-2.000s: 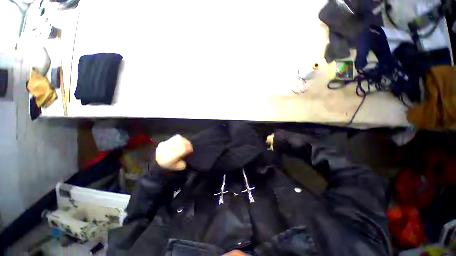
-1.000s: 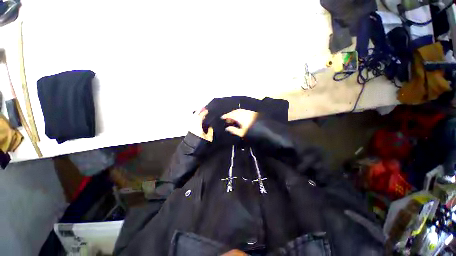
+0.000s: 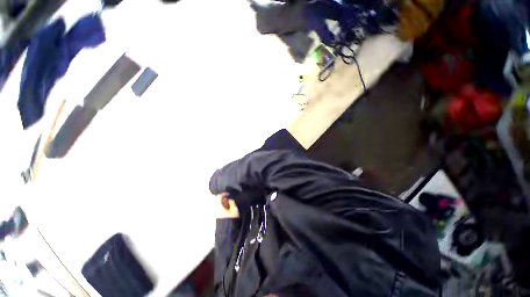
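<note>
A matt black garment [image 3: 283, 140] pokes out past my right sleeve at the table edge; the sleeve hides the rest. My left hand [image 3: 229, 205] is small and partly hidden at the end of its black sleeve, and I cannot tell whether it holds the cloth. My right arm reaches across my chest to the left, over the garment. My right hand is hidden and cannot be made out. A folded black garment [image 3: 118, 267] lies on the white table at the lower left.
Long dark-grey bars [image 3: 113, 81], a small grey block [image 3: 144, 81] and navy cloth [image 3: 43, 69] lie at the upper left. Wooden strips [image 3: 52, 136] lie near the left side. Tangled dark cord [image 3: 348, 52] and mustard cloth [image 3: 418, 17] are at the upper right. Red bags [image 3: 473, 107] stand beyond.
The view has turned, so the table edge slopes and the grey bars show. My right arm now crosses to the left over the garment, and my right hand has gone from sight.
</note>
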